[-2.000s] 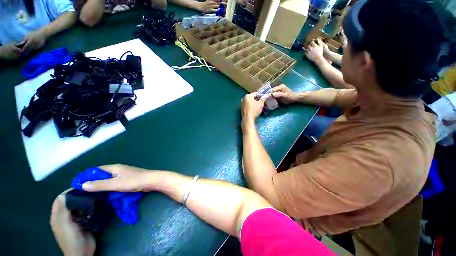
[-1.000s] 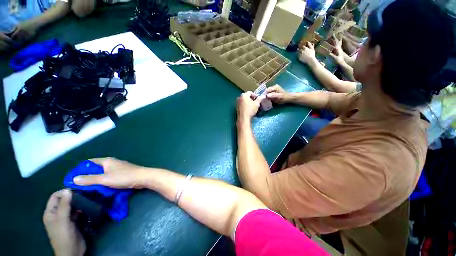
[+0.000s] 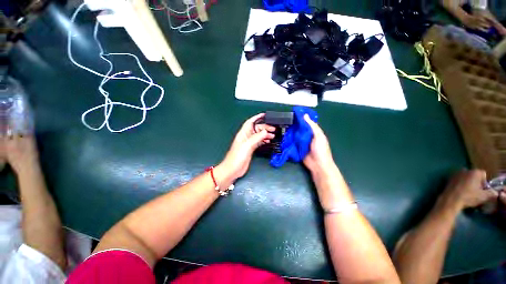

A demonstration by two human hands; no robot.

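My left hand point(image 3: 248, 145) holds a black power adapter point(image 3: 279, 117) above the dark-green table. Part of its cable hangs below, between my hands. My right hand point(image 3: 318, 145) holds a bunched blue wiping cloth point(image 3: 297, 138) against the right side of the adapter. The fingers of my right hand are mostly hidden behind the cloth. Beyond my hands, a tangled black pile of adapters point(image 3: 316, 50) lies on a white sheet point(image 3: 377, 94).
A white cord point(image 3: 145, 105) lies looped at left, near a shelf leg point(image 3: 166, 52). A carton tray point(image 3: 471, 94) and yellow strands point(image 3: 433, 72) are at right. Neighbours' hands show at both sides. Another blue cloth point(image 3: 286, 5) and black heap point(image 3: 404, 19) lie beyond.
The view has swung left, so the pile now stands ahead and the right neighbour's body is out of view. Both my hands now show fully, with adapter and cloth still held.
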